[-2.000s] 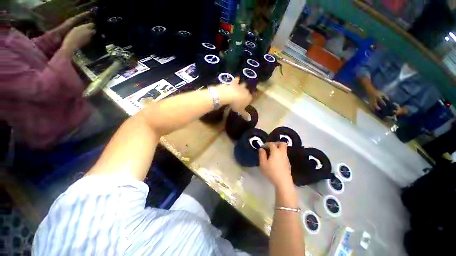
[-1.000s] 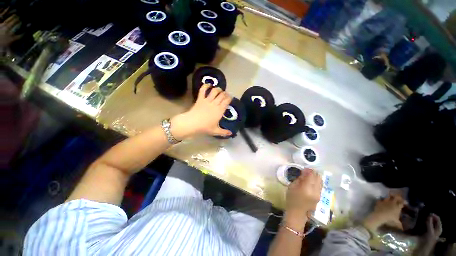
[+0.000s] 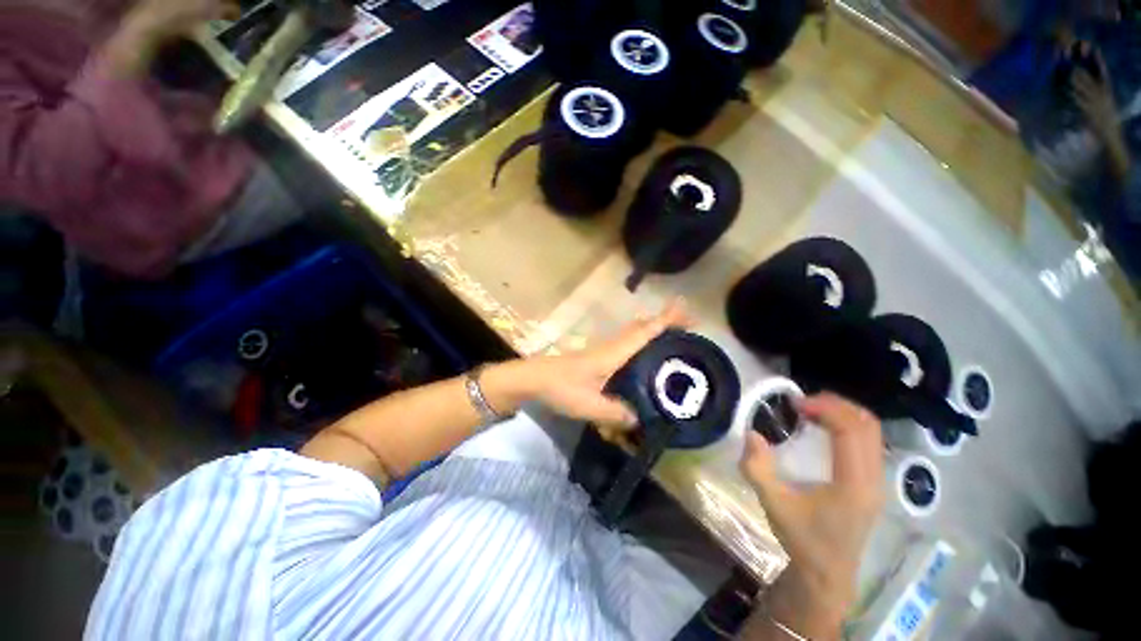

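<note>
My left hand (image 3: 601, 376) holds a black fabric cylinder (image 3: 713, 420) near the table's front edge. A bright white ring shows on its end, and a black strap hangs from it toward me. My right hand (image 3: 820, 482) holds a round white-rimmed disc (image 3: 772, 413) between thumb and fingers, just right of the cylinder and apart from its white ring. Other black cylinders with white C marks stand beyond, one at the centre (image 3: 682, 213) and two to the right (image 3: 801, 298). Three loose discs (image 3: 918, 485) lie at the right.
Cylinders with logo discs (image 3: 588, 157) are grouped at the back. Printed sheets (image 3: 400, 119) lie at left beside a person's pink sleeve (image 3: 88, 163). A blue crate (image 3: 319, 301) is below the table. A white block with blue markings (image 3: 920, 601) and black items (image 3: 1101, 513) are at right.
My left hand has drawn one cylinder away from the others toward the table's front edge. My right hand has lifted a disc from the right and brought it beside that cylinder.
</note>
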